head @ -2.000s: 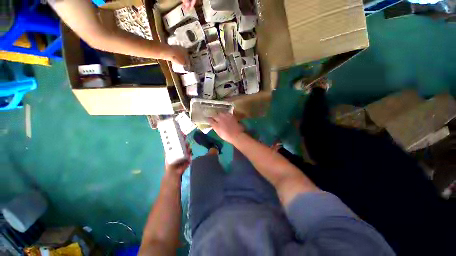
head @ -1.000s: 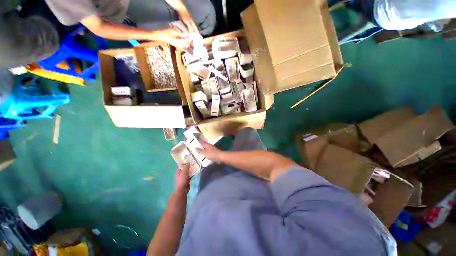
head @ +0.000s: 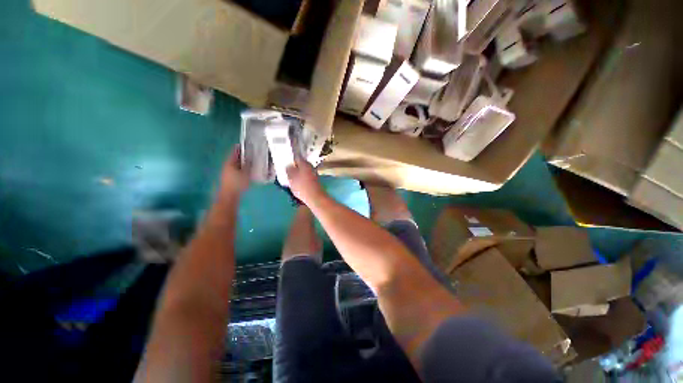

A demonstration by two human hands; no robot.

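My left hand [head: 235, 170] grips a white open housing shell [head: 257, 146] at its left edge, below the main carton's near left corner. My right hand [head: 301, 179] grips a slim white housing [head: 280, 147] lying against the open shell. Another pale shell piece shows behind them beside the carton. The main carton [head: 419, 166] holds many loose white housing shells [head: 479, 132] at the upper right. The image is blurred, so exact finger contact is unclear.
The second carton [head: 172, 45] stands at upper left, a small pale piece [head: 195, 97] on the floor below it. Brown cartons [head: 494, 277] lie at lower right. A large carton flap [head: 644, 112] is at the right edge. Green floor [head: 82, 157] shows at left.
The view has come closer to the cartons and turned. The slim housing now lies upright against the open shell between my hands. The other person's arms are out of view.
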